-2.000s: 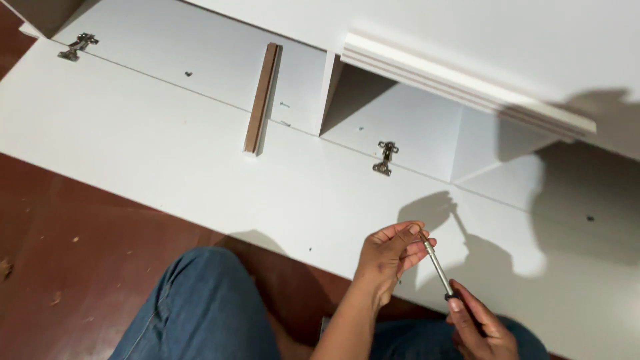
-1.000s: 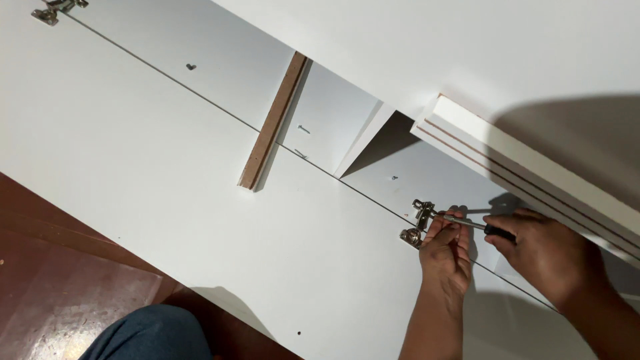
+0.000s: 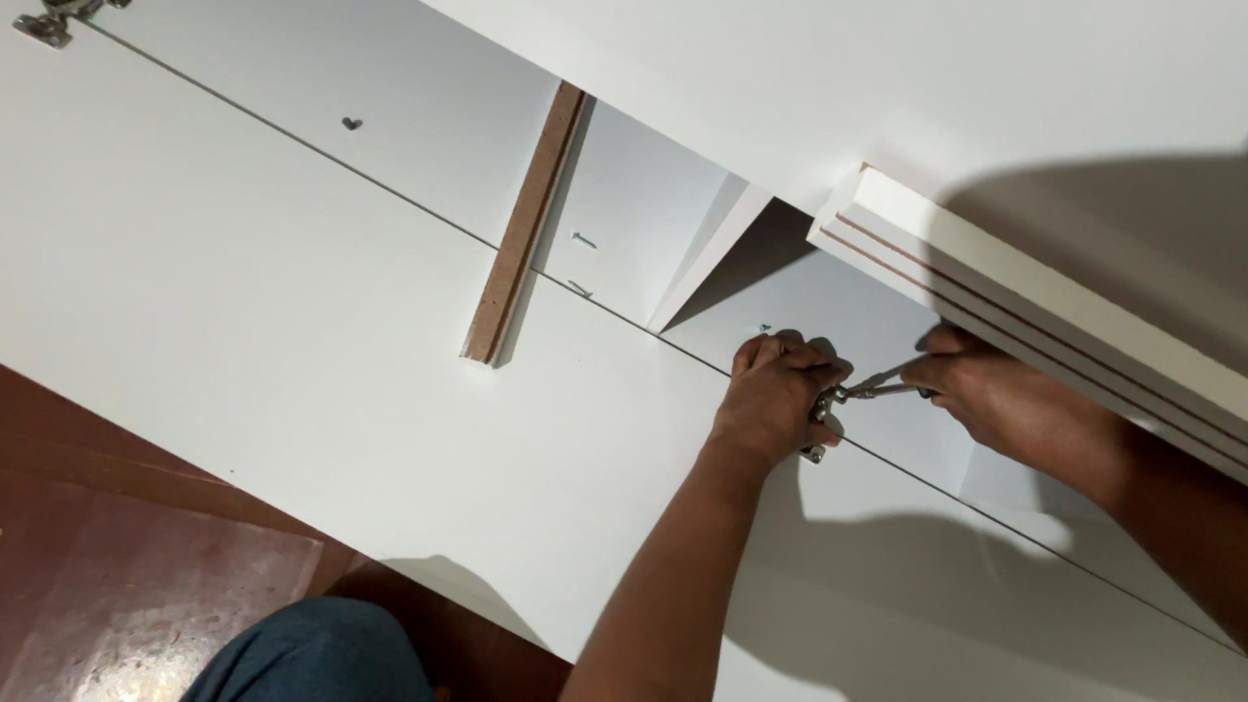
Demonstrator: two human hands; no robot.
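Observation:
My left hand is closed around a metal cabinet hinge that lies across the seam between two white panels; the fingers cover much of it. From the right, my right hand grips the dark handle of a screwdriver, mostly hidden in the palm. The screwdriver's metal shaft points left, its tip at the hinge beside my left fingers. Just above my left hand lies a small screw. Two more screws, one above the seam and one close to it, lie farther left.
A brown-edged wooden strip crosses the seam. Another hinge sits at the upper left, with a small dark fitting between. A grooved white board edge overhangs my right forearm. An upright white divider stands left of my hands.
Two seconds ago both hands were near the panel's front edge with the screwdriver; they have moved to the hinge. Since one second ago, my left hand has closed over more of it. The view has shifted closer.

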